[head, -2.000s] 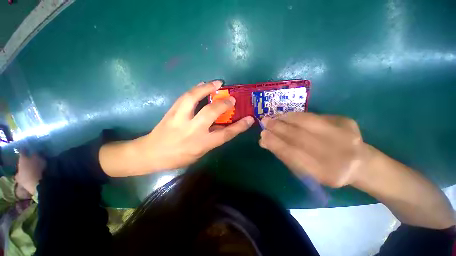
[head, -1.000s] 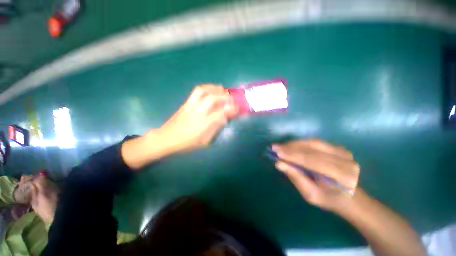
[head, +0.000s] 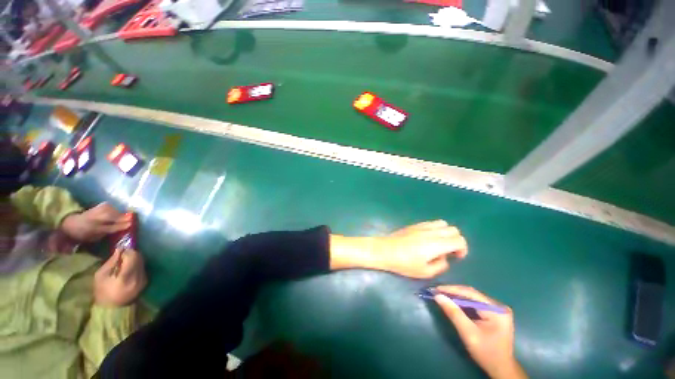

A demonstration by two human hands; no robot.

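My left hand is over the green bench top, fingers loosely curled with a small gap between them, and no unit shows in it. My right hand is just below it and holds a slim purple pen-like tool, its dark tip pointing left. A red unit with an orange end and a white patch lies tilted on the green strip beyond the pale rail. Another red unit lies on the strip to its left.
The pale rail crosses the view, with a grey-white post at right. A black smartphone lies far right. More units lie at left, where another person's hands hold a red piece. Red trays are beyond.
The view has shifted towards the strip and rail. The red unit is no longer in my left hand, which has moved right, near my right hand. My right hand still holds the tool.
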